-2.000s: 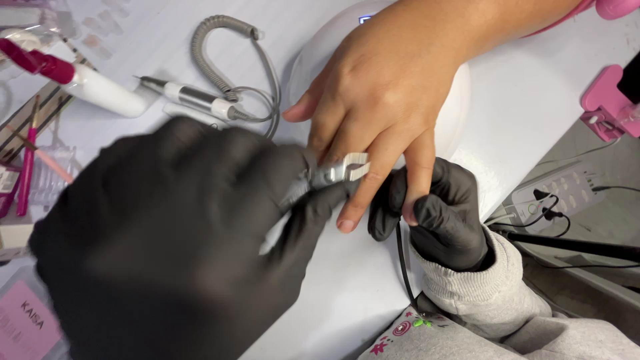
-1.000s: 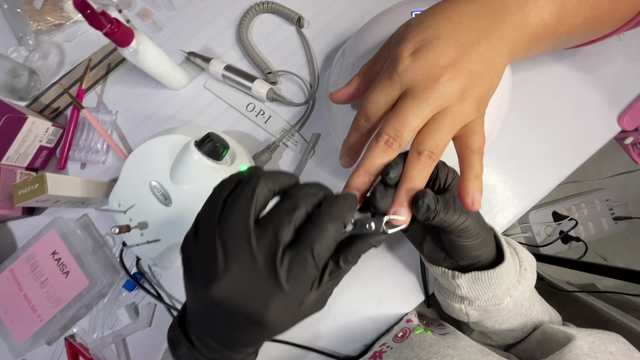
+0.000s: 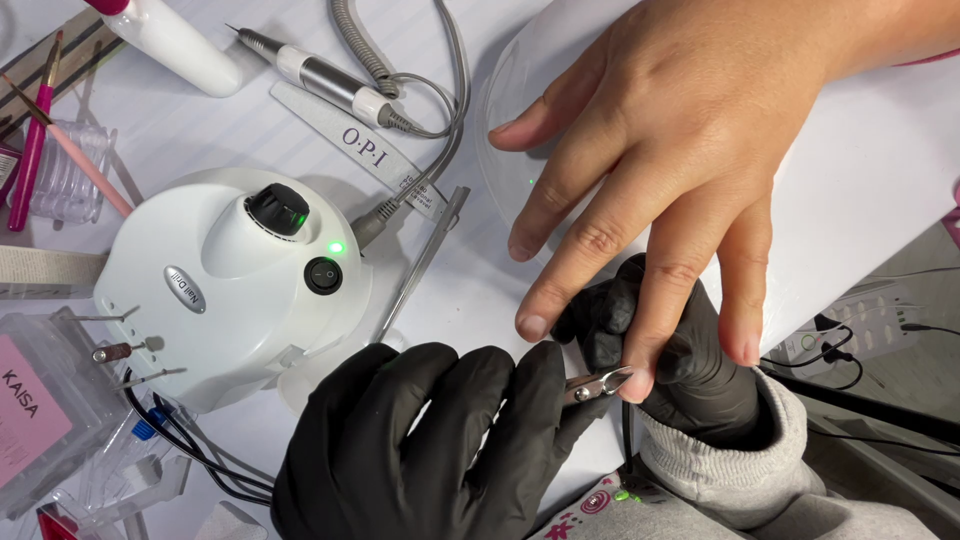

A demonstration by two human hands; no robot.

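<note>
My left hand [image 3: 442,442], in a black glove, is closed around metal cuticle nippers [image 3: 592,386]. Their jaws touch the nail edge of another person's ring finger [image 3: 651,315]. From below, my right hand [image 3: 705,375], also black-gloved, grips that same finger between thumb and fingers. The other person's hand [image 3: 690,127] lies palm down with fingers spread, over a white domed device [image 3: 840,187]. The nippers' handles are mostly hidden by my left glove.
At left stands a white nail drill unit [image 3: 225,300] with a green light. Its handpiece [image 3: 322,79], a nail file [image 3: 360,146] and a metal tool [image 3: 424,262] lie behind. Brushes [image 3: 37,150], a white bottle [image 3: 176,45] and a plastic box [image 3: 52,405] sit further left. A power strip [image 3: 855,330] is at right.
The nippers, away from the fingertips two seconds ago, have come to the tip of the held finger. The view has moved closer and shows more of the table's left side.
</note>
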